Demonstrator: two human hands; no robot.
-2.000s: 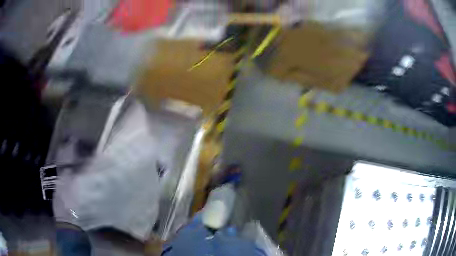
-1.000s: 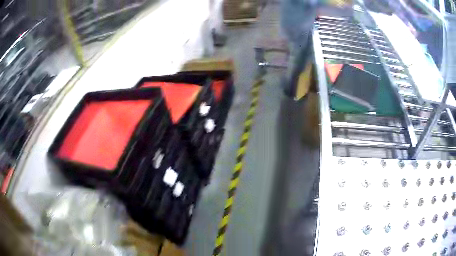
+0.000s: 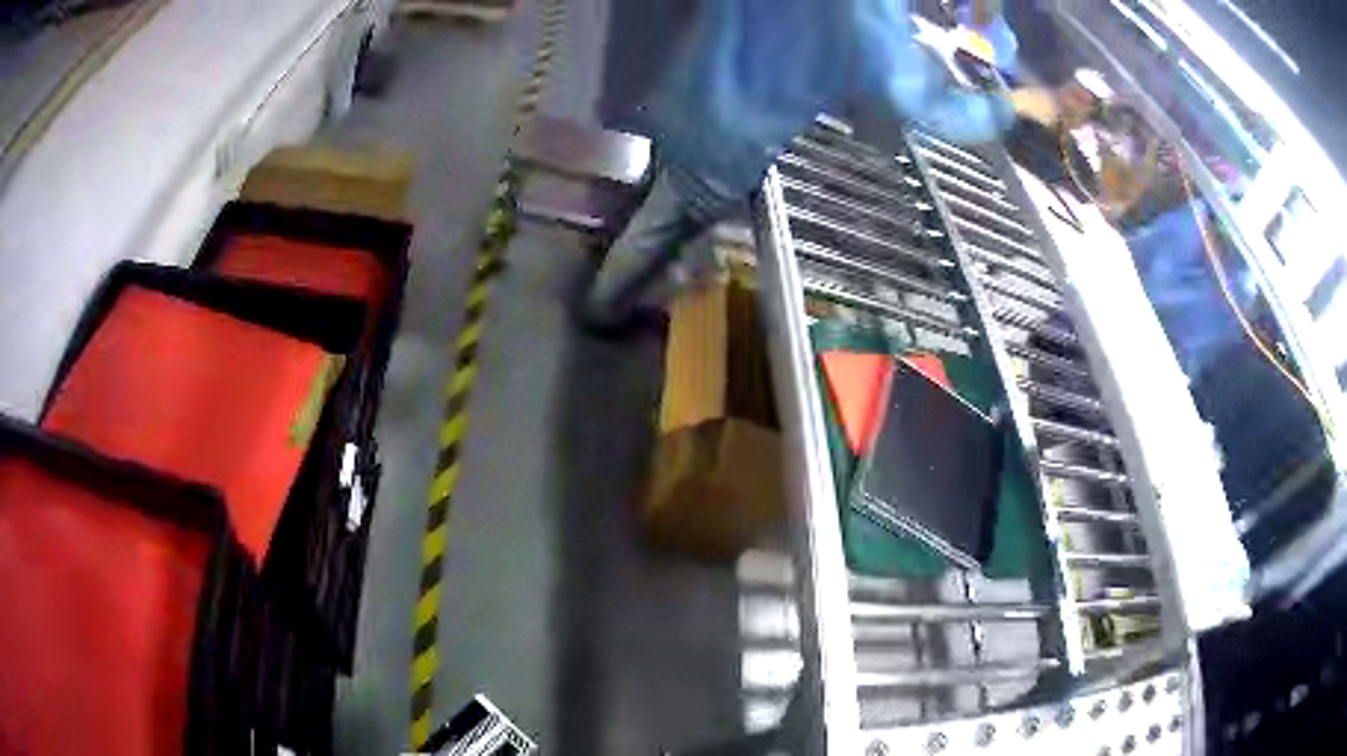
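Note:
A flat dark panel with a pale edge (image 3: 938, 461) lies tilted on a red-orange foam pad (image 3: 854, 387). Both are on a green carrier (image 3: 1019, 520) on the steel roller line (image 3: 946, 617), right of centre. A small silver part with dark slots (image 3: 491, 730) shows at the bottom edge, cut off by it; what supports it is hidden. Neither my left hand nor my right hand is in the picture.
Black bins with red-orange linings (image 3: 185, 369) stand left, beside yellow-black floor tape (image 3: 443, 502). A cardboard box (image 3: 717, 480) stands left of the rollers. A person in blue (image 3: 768, 74) stands ahead. A studded ball transfer table (image 3: 1019, 724) is nearest; a white bench (image 3: 1145, 340) runs right.
The view has turned right and moved closer to the roller line. The bins have shifted left in view, the carrier and person nearer the middle. The slotted part has come into view.

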